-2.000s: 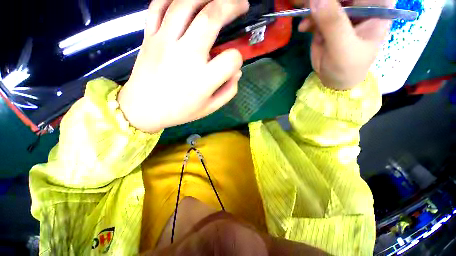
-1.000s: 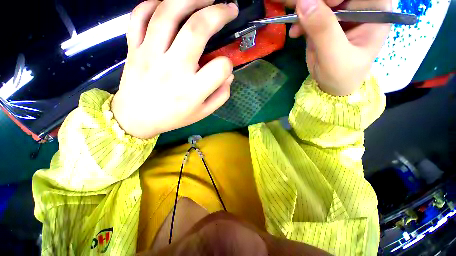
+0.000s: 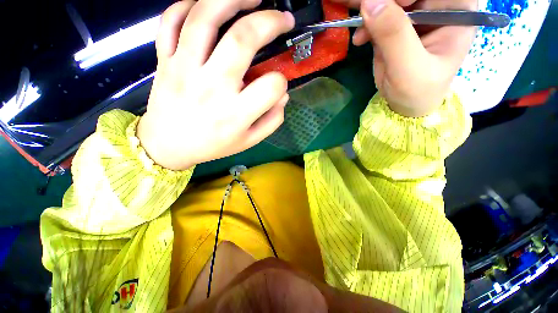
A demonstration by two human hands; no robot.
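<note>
The glossy black display panel (image 3: 116,27) lies at the upper left in a red frame (image 3: 327,52). A silver hinge (image 3: 301,46) sits at its near right corner. My right hand (image 3: 413,58) holds the silver tweezers (image 3: 459,19); their tip points left, to the panel edge just above the hinge. My left hand (image 3: 208,85) lies over the panel's near edge, fingers bent, its index fingertip near the tweezer tip. Whether my left fingers hold anything cannot be told. The tops of both hands are cut off by the picture's edge.
A dotted clear sheet (image 3: 309,116) lies on the green bench (image 3: 361,79) between my hands. A white board (image 3: 495,67) with blue specks is at the upper right. A red piece (image 3: 535,98) is beyond it. A short black cable (image 3: 44,184) hangs at the panel's left corner.
Since two seconds ago both hands and the tweezer tip have shifted slightly left, and the hinge shows more fully. Over the last second almost nothing has moved.
</note>
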